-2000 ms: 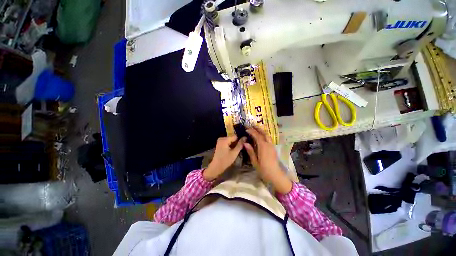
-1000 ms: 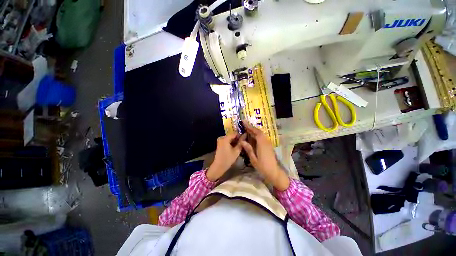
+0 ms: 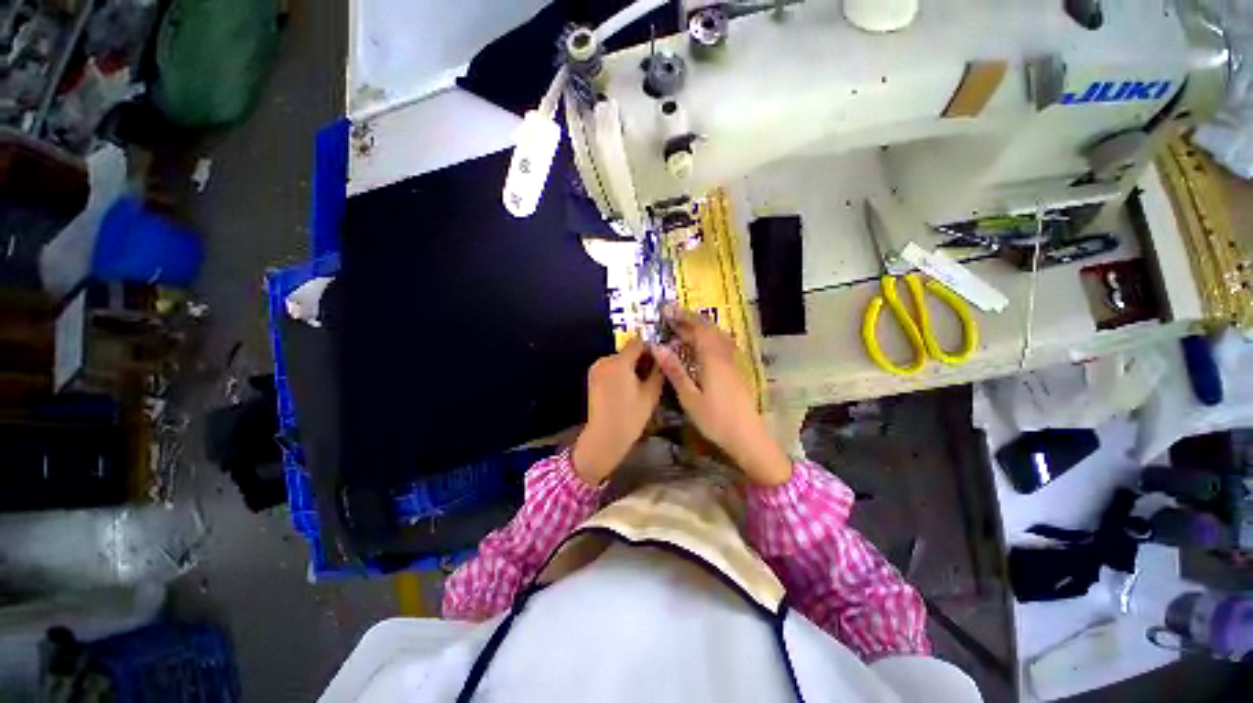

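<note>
My left hand and my right hand are close together at the front of the machine bed. Their fingertips pinch a small dark fabric edge, mostly hidden by the fingers. The presser foot and needle area is just beyond the fingertips, brightly lit. Yellow tape lies on the bed right of it. A large black cloth lies flat left of the needle and hangs over the table's front edge.
Yellow-handled scissors lie on the bed at right, beside a white strip. A small dark rectangle lies between tape and scissors. A white lamp hangs left of the sewing machine head. A blue crate stands under the cloth.
Both hands have moved slightly forward, closer to the presser foot, and my right hand covers more of the yellow tape. The black cloth has hardly moved.
</note>
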